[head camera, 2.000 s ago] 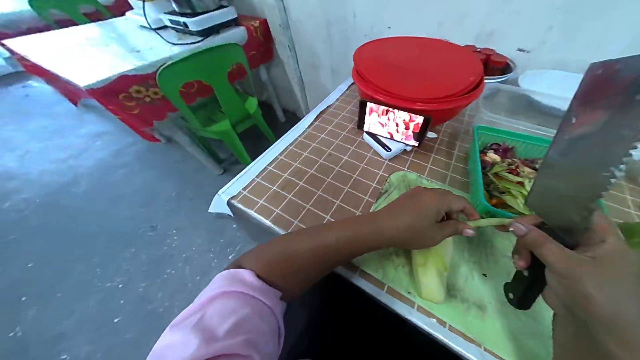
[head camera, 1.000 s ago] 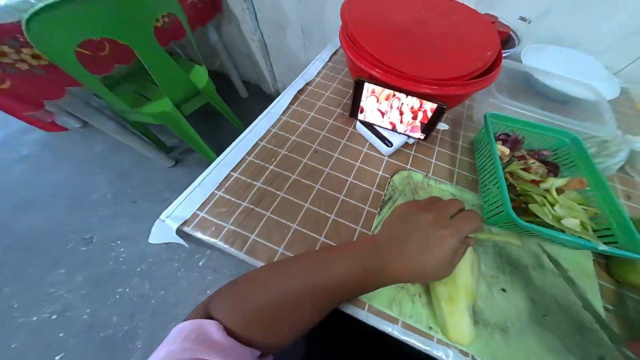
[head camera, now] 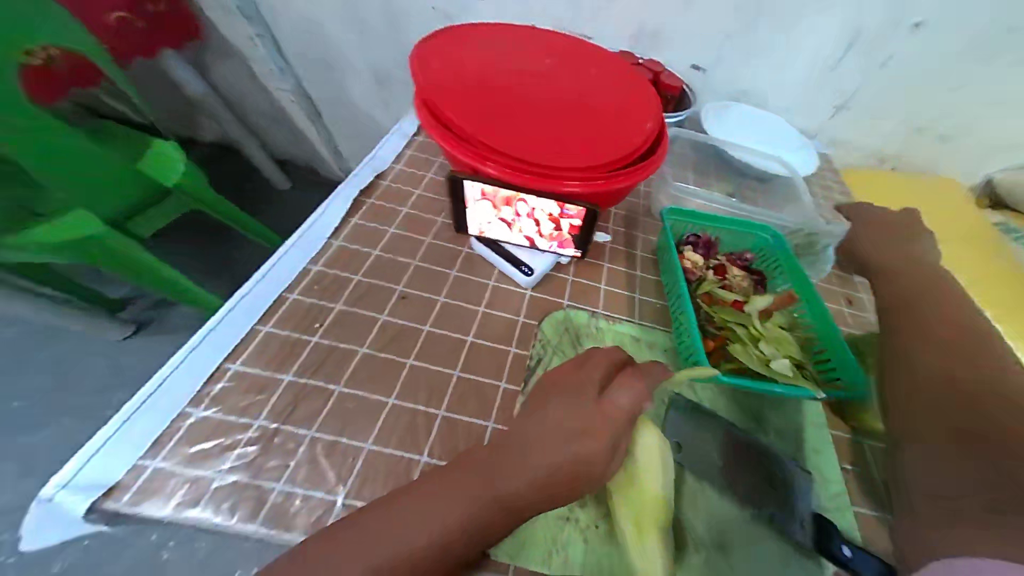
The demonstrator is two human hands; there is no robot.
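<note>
My left hand pinches a thin pale-green vegetable strip over the green cutting board. Under and beside that hand lies a peeled, pale-green long vegetable. A cleaver with a black handle lies flat on the board, to the right of the vegetable, and nobody holds it. My right hand reaches out beyond the green basket, at the edge of a clear plastic container; its fingertips are hard to make out. The green plastic basket holds vegetable peelings and scraps.
A phone leans against a red tub with a red lid, above a white device. Behind stand a bowl of red-capped items and a white dish. Green chairs stand left of the table, yellow surface right.
Two seconds ago my right hand held the cleaver upright near the strip. Now the cleaver lies on the board and that hand is beyond the basket. My left hand still pinches the strip.
</note>
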